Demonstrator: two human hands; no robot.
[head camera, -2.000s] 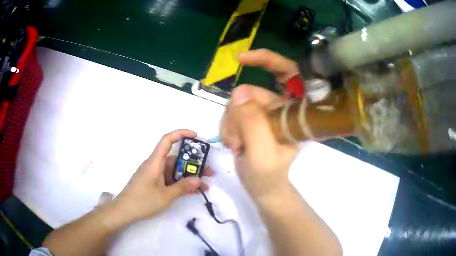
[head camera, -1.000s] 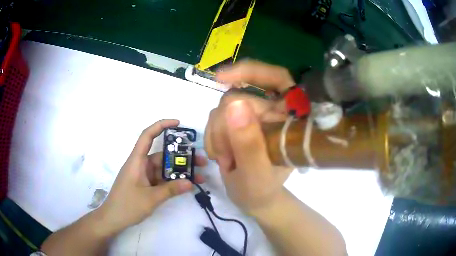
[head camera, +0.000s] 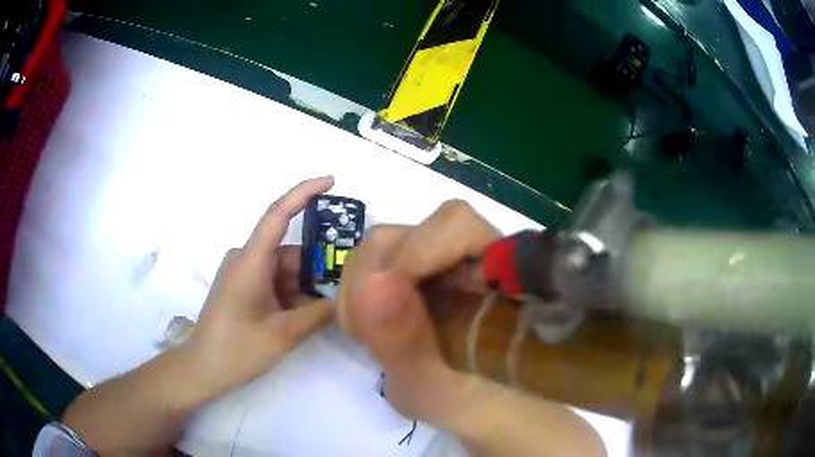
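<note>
My left hand (head camera: 259, 294), bare, holds an open black power adapter (head camera: 335, 223) by its edges over the white paper. The board faces up, with silvery round tops, a blue part and a yellow block partly covered by my right hand. My right hand (head camera: 402, 303), bare and blurred, grips the amber glue gun (head camera: 572, 357). A red piece (head camera: 502, 266) sits at its fingers. The pale nozzle tip (head camera: 327, 290) shows faintly at the adapter's lower end. The adapter's cord is mostly hidden behind my right hand.
White paper (head camera: 134, 187) covers the bench. A red mesh basket (head camera: 40, 134) stands at the left edge. Beyond is the dark green belt (head camera: 545, 107), crossed by a yellow-and-black divider bar (head camera: 438, 76). Another adapter (head camera: 631, 59) and dark cords lie on the belt.
My right hand and the gun have moved down and left, so the tip went from the adapter's right side to its lower end. The adapter is slightly higher in view; its cord is now mostly hidden.
</note>
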